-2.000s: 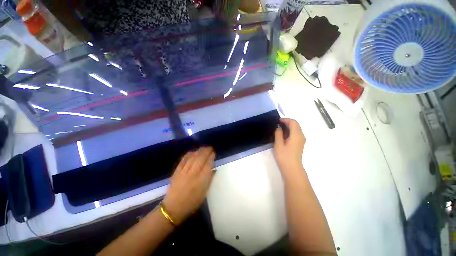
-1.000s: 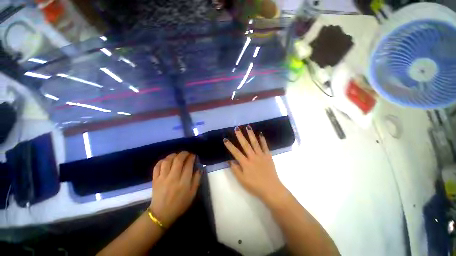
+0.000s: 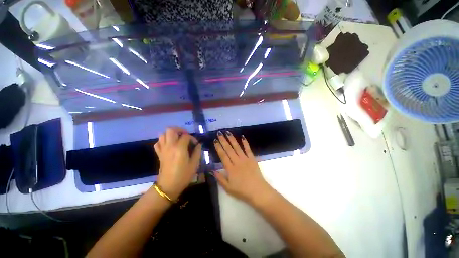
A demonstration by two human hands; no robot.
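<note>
A long black fabric strip (image 3: pixel 118 164) lies along the near edge of the clear bluish sewing template (image 3: pixel 136 123). The template's upper leaf is raised behind it, with a red-pink line and white glare streaks. A dark band (image 3: pixel 195 95) runs down the template's middle. My left hand (image 3: pixel 176 156), with a gold bracelet at the wrist, is at the strip just left of the band, its fingers bent together; whether they pinch the fabric is hidden. My right hand (image 3: pixel 236 166) lies flat on the strip right of the band, fingers spread.
A dark slab (image 3: pixel 27 156) with a white cable lies on a navy pad at left. A small dark cutter (image 3: pixel 346 130), a red packet (image 3: pixel 373 105) and a round blue-bladed fan (image 3: pixel 436 85) are at right. A dark brown cloth (image 3: pixel 347 53) lies at the upper right.
My right hand has moved from the strip's right end to near the middle and lies flat. My left hand has moved slightly up the strip beside the dark band. The view has shifted.
</note>
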